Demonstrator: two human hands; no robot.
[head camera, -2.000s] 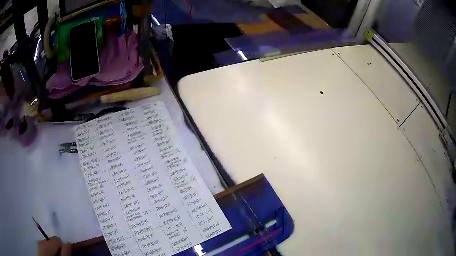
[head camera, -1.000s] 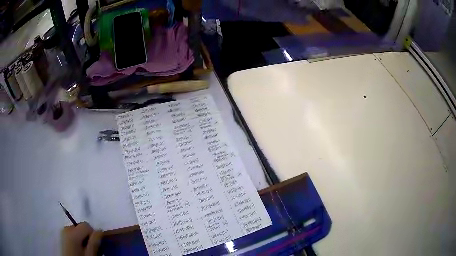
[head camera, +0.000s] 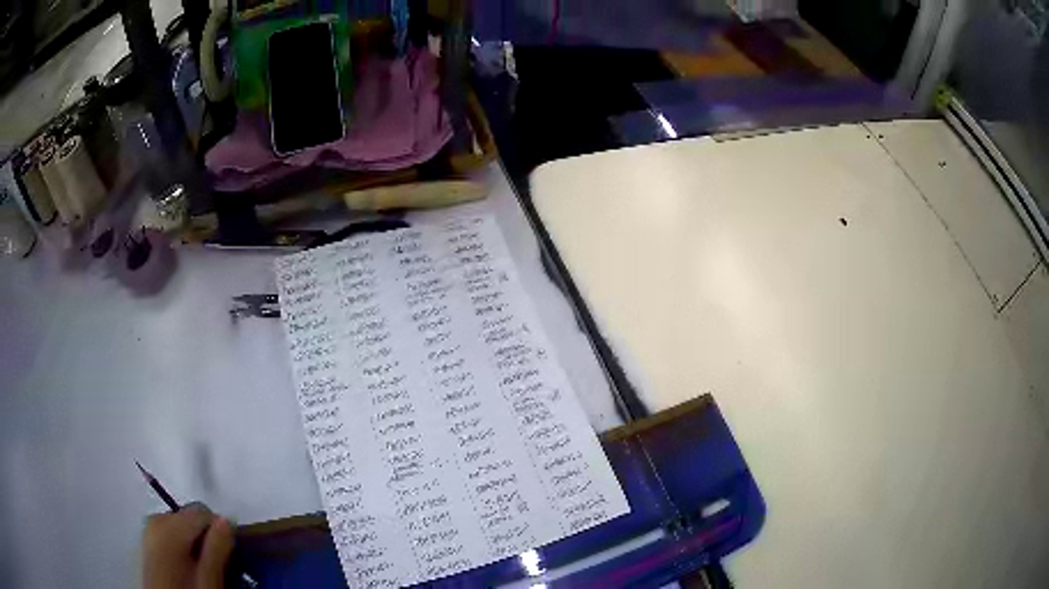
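My left hand (head camera: 190, 550) is at the bottom left edge, partly cut off, closed around a thin dark red pencil (head camera: 158, 486) whose pointed end sticks out up and left. A white handwritten list (head camera: 443, 403) with four columns lies in front, on top of a blue translucent template (head camera: 690, 489) with a brown edge strip. The hand is left of the list, by the template's left part. My right hand is out of the picture.
Black thread snips (head camera: 255, 305) lie left of the list. Behind are a pale wooden handle (head camera: 416, 194), mauve cloth (head camera: 391, 127), a propped phone (head camera: 306, 86), thread cones (head camera: 71, 178) and a blurred mauve-pink roll (head camera: 144, 265). The cream machine bed (head camera: 736, 276) is on the right.
The camera view has turned left, so everything sits further right in the picture. The hand still holds the pencil, with its pose hardly changed. The list and template keep their places relative to each other.
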